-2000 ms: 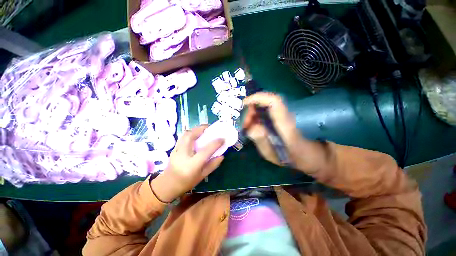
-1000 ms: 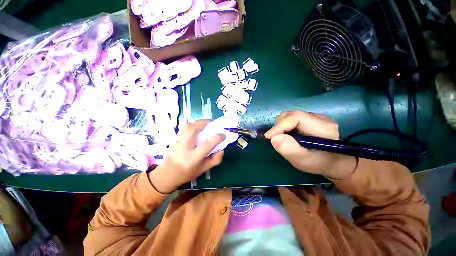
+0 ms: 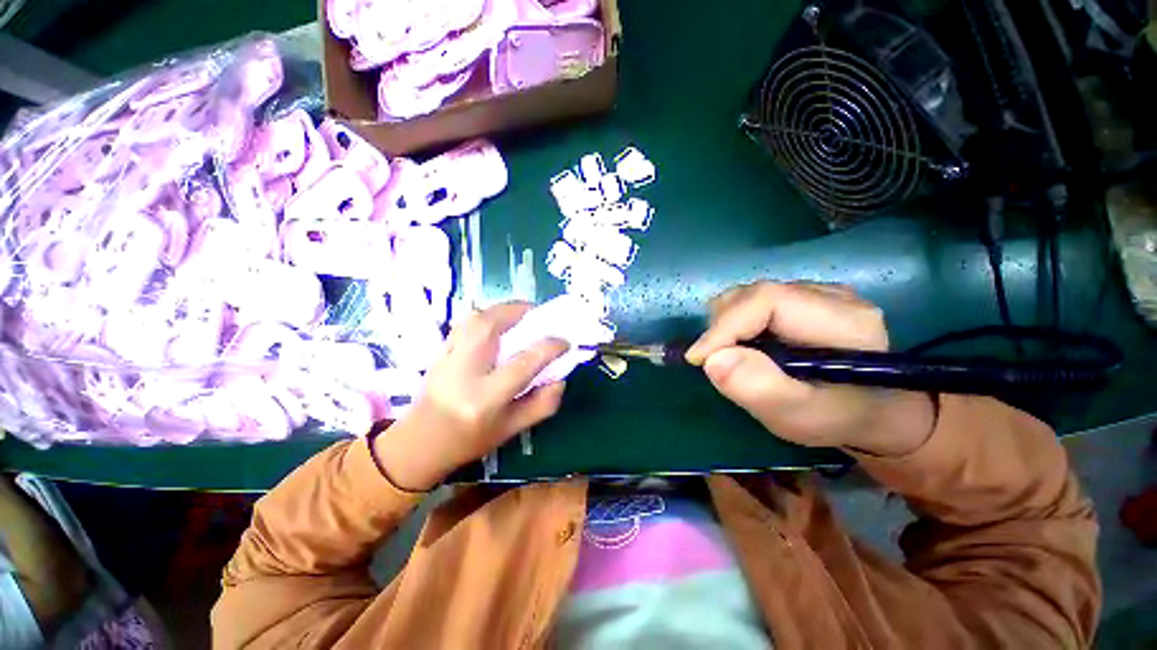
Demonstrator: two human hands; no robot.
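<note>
My left hand (image 3: 476,394) holds a pale pink plastic housing (image 3: 546,337), which looks white under glare, above the green bench. My right hand (image 3: 799,362) grips a black soldering iron (image 3: 888,368) like a pen. Its thin metal tip points left and meets the right end of the housing; whether it touches cannot be told. A loose pile of small whitish squarish inserts (image 3: 594,229) lies just beyond the housing. One small yellowish piece (image 3: 614,364) shows beside the housing, below the tip. The housing's surface detail is lost in glare.
A clear bag of pink housings (image 3: 152,267) fills the left. A cardboard box (image 3: 489,125) of housings stands at the top. Thin clear strips (image 3: 522,273) lie near the bag. A black fan (image 3: 832,133) stands upper right, with black cords (image 3: 996,267) beside it. A person's arm (image 3: 38,546) shows lower left.
Since two seconds ago, my right hand has brought the iron down level to the housing. In the last second the iron tip has moved slightly right and down. My left hand keeps the housing.
</note>
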